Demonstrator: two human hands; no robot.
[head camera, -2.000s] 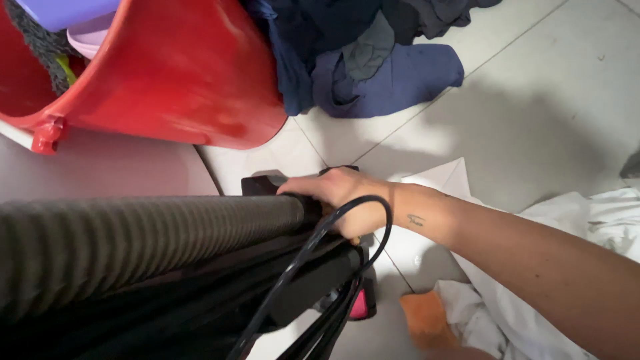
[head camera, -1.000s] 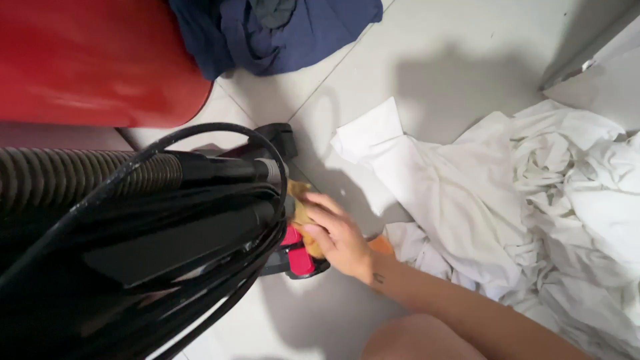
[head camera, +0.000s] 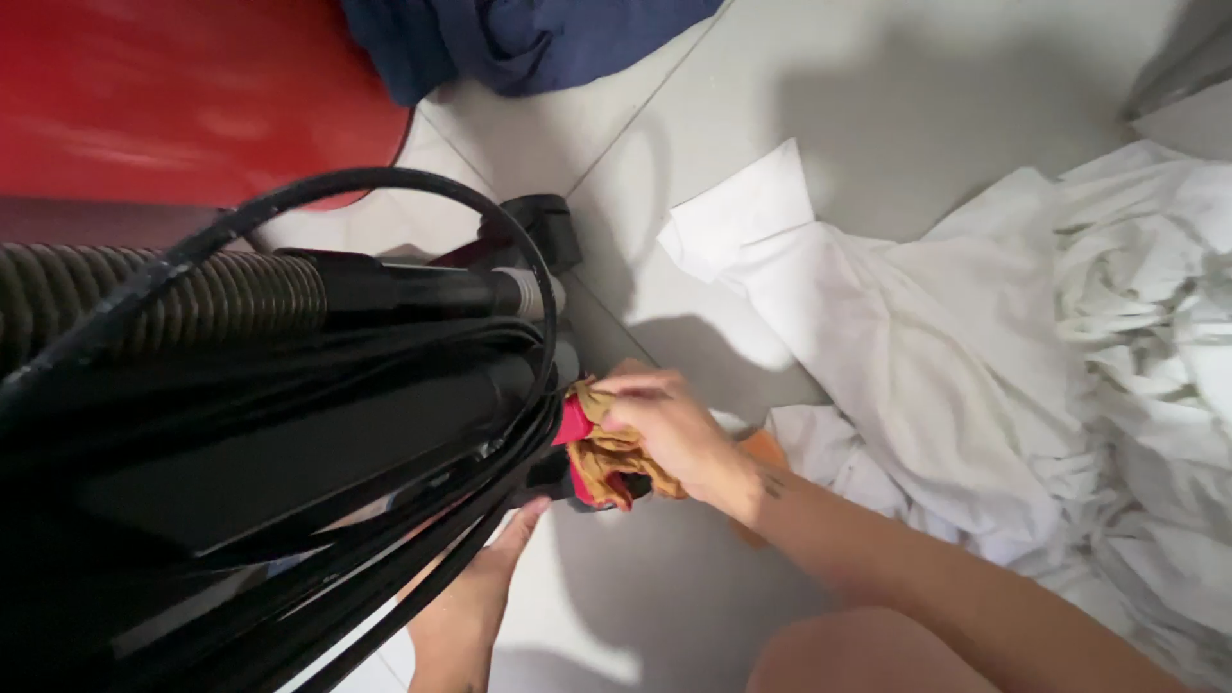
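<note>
A black upright vacuum cleaner (head camera: 289, 433) with a ribbed hose (head camera: 192, 289) and looped black power cord (head camera: 385, 178) fills the left side of the head view. My right hand (head camera: 664, 423) grips a crumpled yellow-brown cloth (head camera: 616, 457) against the red part (head camera: 573, 421) near the vacuum's base. Below the cord, my left hand (head camera: 481, 577) is at the vacuum's lower edge, its thumb near the base; the cords and body hide its other fingers, so its hold cannot be told. An orange cloth (head camera: 765, 448) lies partly behind my right wrist.
Rumpled white fabric (head camera: 924, 356) spreads over the tiled floor (head camera: 712, 87) on the right. A red plastic tub (head camera: 192, 96) stands at upper left, beside dark blue clothing (head camera: 558, 38). My bare knee (head camera: 847, 654) shows at the bottom edge.
My left hand has come into view at the vacuum's lower side. Two seconds ago my right hand was on the vacuum near the hose; since then the yellow-brown cloth has appeared in it. The view has shifted.
</note>
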